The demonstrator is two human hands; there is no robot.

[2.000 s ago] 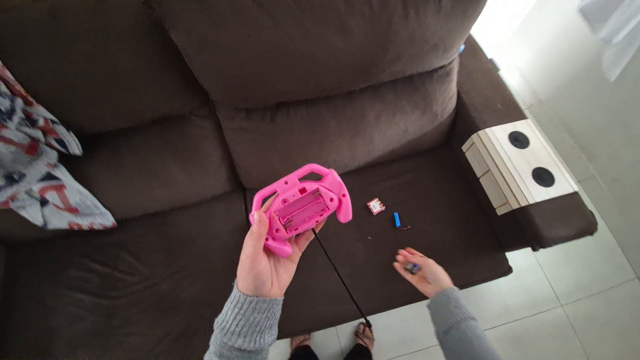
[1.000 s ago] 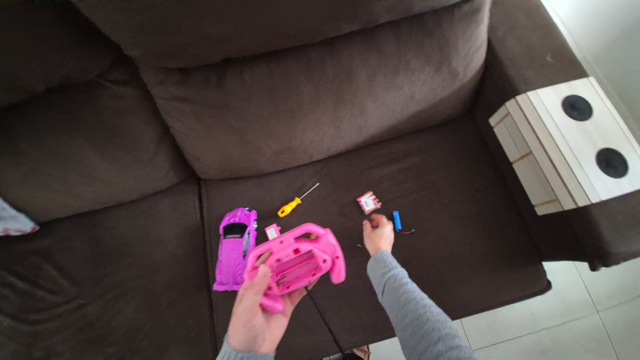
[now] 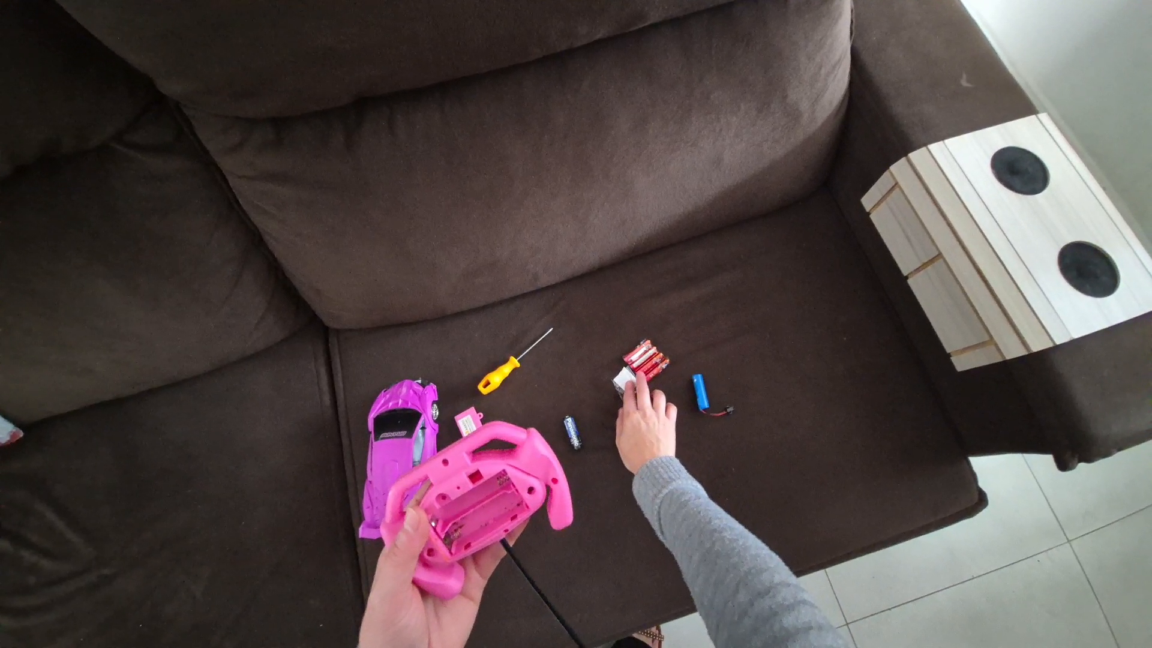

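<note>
My left hand (image 3: 432,571) holds a pink toy steering-wheel controller (image 3: 477,490), its battery compartment uncovered and without cells. Farther right, my right hand (image 3: 646,425) reaches down with its fingertips at a pack of red batteries (image 3: 648,359) with a white part on the near side; whether it grips them is unclear. A single blue battery (image 3: 573,432) lies between the hands. To the right of the red pack is a blue battery pack with a wire (image 3: 700,393). A yellow-handled screwdriver (image 3: 499,375) and a small pink cover (image 3: 468,420) lie beyond the controller.
A purple toy car (image 3: 396,450) sits at the left, partly behind the controller. Everything loose rests on a brown sofa seat (image 3: 810,360). A wooden armrest tray (image 3: 1008,252) with two black round insets covers the right arm.
My right hand has moved to the red batteries. Two seconds ago it held small objects off the seat's front; the blue battery now lies on the seat. The view has shifted.
</note>
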